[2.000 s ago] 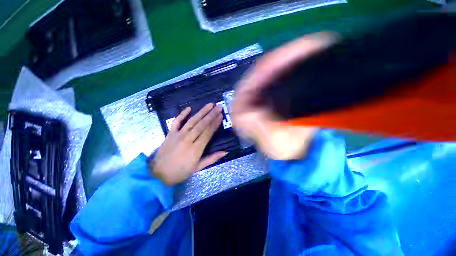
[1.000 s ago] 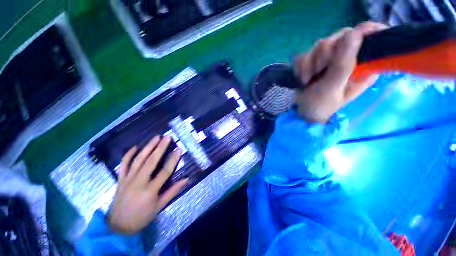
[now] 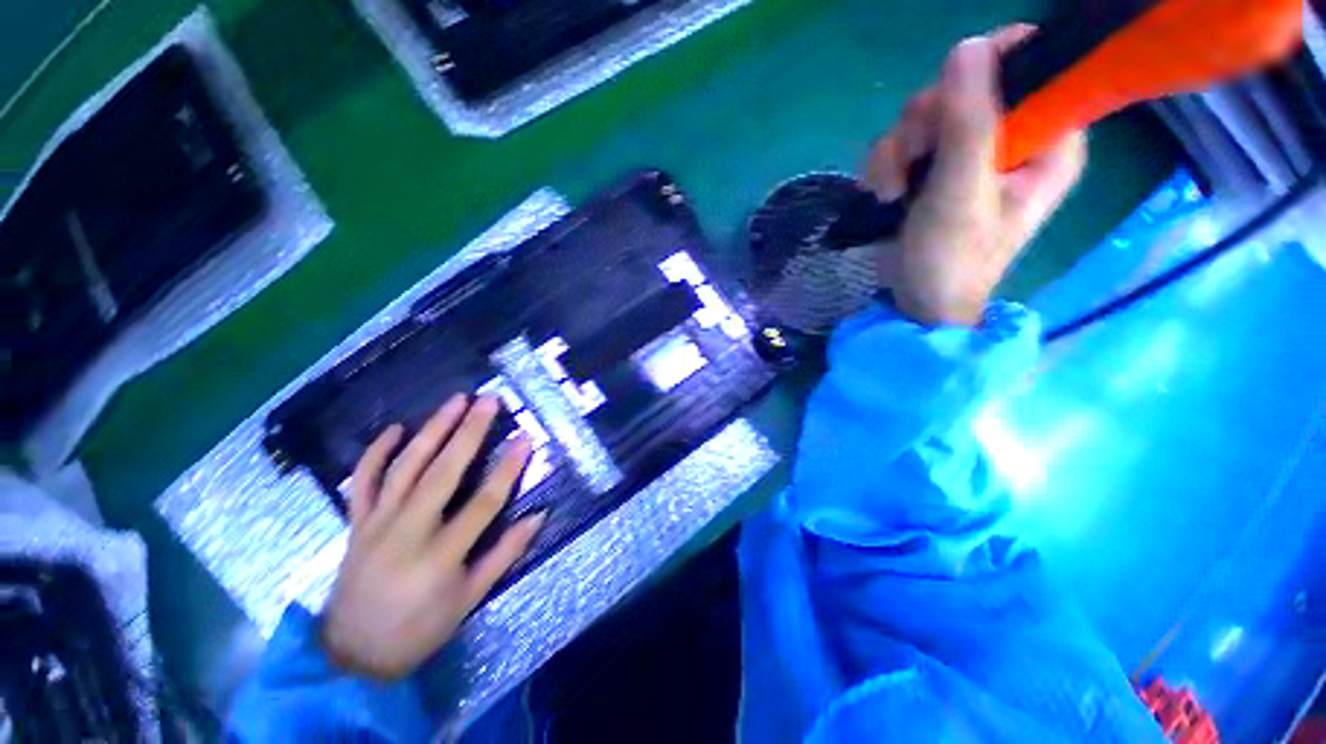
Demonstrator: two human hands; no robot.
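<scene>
A black plastic housing (image 3: 436, 349) with pale patches and a pale central strip lies tilted on bubble wrap (image 3: 233, 538). My left hand (image 3: 429, 545) lies flat on its left part, fingers spread. My right hand (image 3: 967, 182) grips the orange-and-black electric screwdriver (image 3: 1120, 80) at the upper right. The screwdriver's dark nose points left, over the round dark dish (image 3: 814, 269) just right of the housing. The bit tip is too dark to make out. No single screw can be told.
More black housings on wrap lie at the upper left (image 3: 109, 218), top centre (image 3: 538, 37) and lower left (image 3: 58, 640). A black cord (image 3: 1192, 262) runs at the right over a shiny blue surface. Dark ribbed parts (image 3: 1236, 138) are at the upper right.
The screwdriver and my right hand have come from over the housing's right side to the round dish. My left hand has stayed flat on the housing as the view shifted.
</scene>
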